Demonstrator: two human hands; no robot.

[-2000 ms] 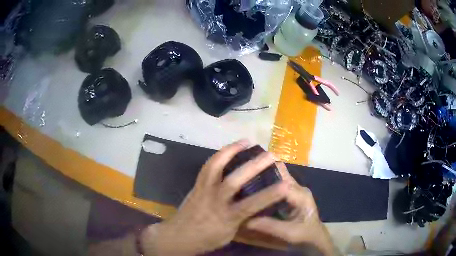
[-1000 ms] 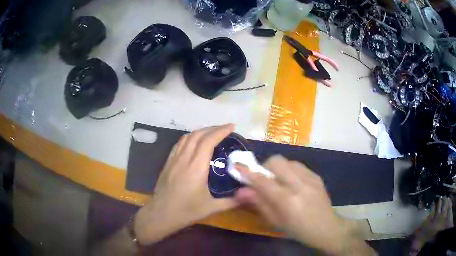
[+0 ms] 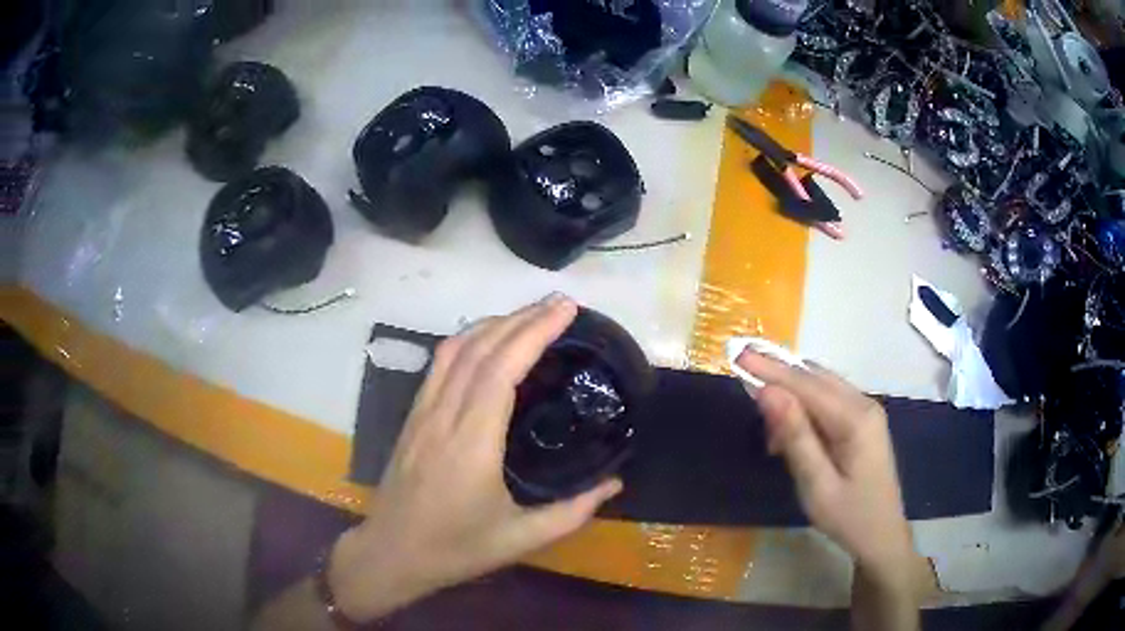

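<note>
My left hand (image 3: 463,450) holds a glossy black rounded housing (image 3: 577,407) from its left side, thumb below and fingers above, over the black work mat (image 3: 814,462). The housing's shiny rounded face with round openings is towards me. My right hand (image 3: 820,444) is to the right, apart from the housing, and pinches a small white wiping cloth (image 3: 749,358) between thumb and fingers. The mat's pale oval cutout shows left of the housing, partly behind my left hand.
Several black shells (image 3: 568,191) stand behind the mat, two with thin lead wires. Pink-handled cutters (image 3: 796,173) lie on orange tape (image 3: 753,265). A pale-green bottle (image 3: 740,56), plastic bag (image 3: 605,49), white wipe (image 3: 960,351) and heap of ring-shaped modules (image 3: 987,210) are further right.
My right hand with the cloth has moved right, away from the housing it was touching a second ago. My left hand still holds the housing, whose face has turned. The view has shifted slightly.
</note>
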